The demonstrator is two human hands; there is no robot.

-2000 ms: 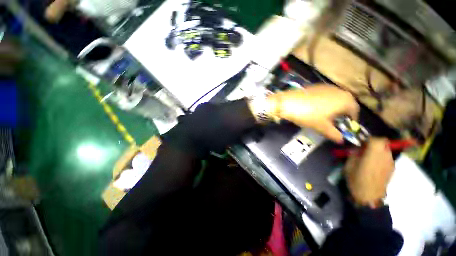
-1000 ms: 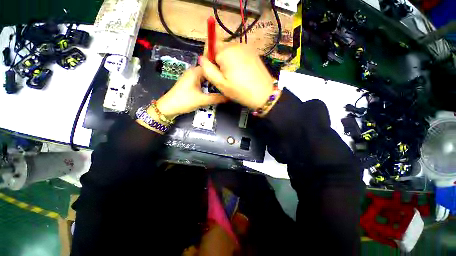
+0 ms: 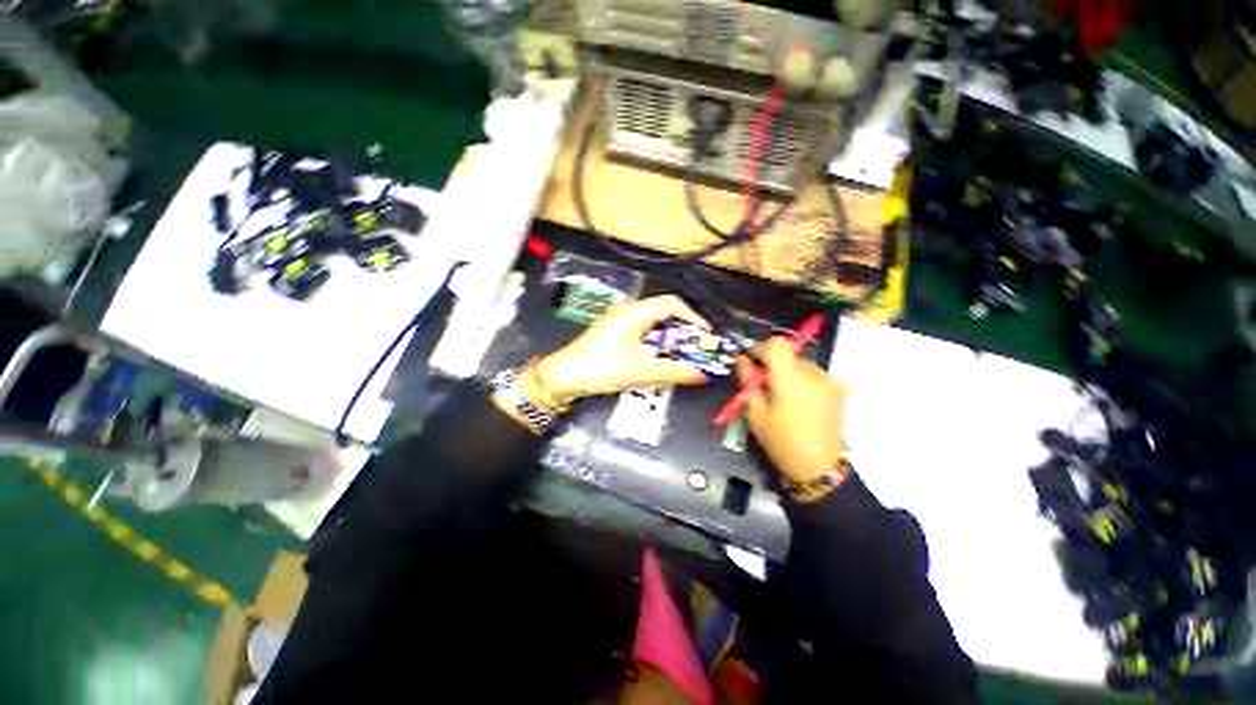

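Observation:
My left hand [image 3: 613, 355] holds an open power adapter [image 3: 693, 344] with white and blue parts showing, above the black test fixture [image 3: 627, 475]. My right hand [image 3: 799, 413] holds a red pen-like tool [image 3: 741, 397], slanting across the fingers; its fingertips are at the adapter's right end. The white socket panel [image 3: 642, 413] lies in the fixture just below the adapter. A green circuit board [image 3: 585, 300] sits under a clear cover, up and left of the adapter. The image is slightly blurred, so the exact contact of fingers and adapter cannot be told.
A beige-grey instrument [image 3: 703, 131] with black and red leads stands behind the fixture. A white power strip [image 3: 479, 310] is at its left. Adapter piles lie on white sheets, smaller at left [image 3: 306, 234], larger at right [image 3: 1150, 537].
The view has turned and shifted. My hands have moved apart from their overlapped position, the adapter's inside now shows, and the red tool has gone from upright above the hand to slanting across it.

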